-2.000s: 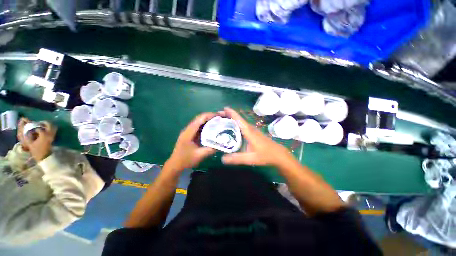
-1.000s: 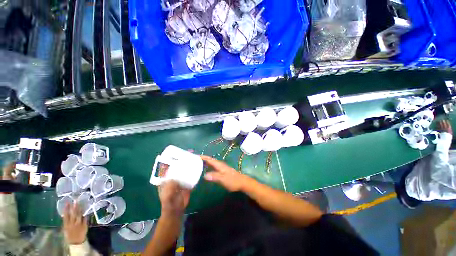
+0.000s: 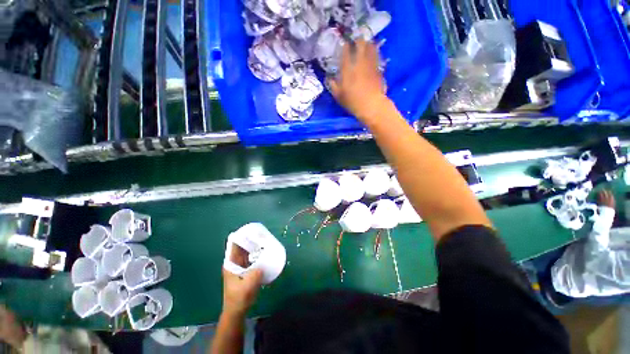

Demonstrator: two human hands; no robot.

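Note:
My left hand (image 3: 240,289) holds a white cup-shaped housing (image 3: 271,257) tilted over the green bench, its side cutout and open end facing left. My right hand (image 3: 358,77) reaches into the blue bin (image 3: 276,130), over white wired inner parts (image 3: 296,88). Its fingers are among the parts; whether they grip one cannot be told.
Several white housings (image 3: 126,257) stand in a cluster at left. Rows of white bodies (image 3: 356,216) with trailing wires lie at right, partly behind my right forearm. A fixture (image 3: 40,228) stands at far left, a clear bag (image 3: 480,69) on the rack. Another person's sleeve (image 3: 587,256) shows at right.
My right hand has left the housing and moved up and away into the blue bin. My left hand still holds the housing, now turned and tilted differently. A neighbour's hand has left the left cluster.

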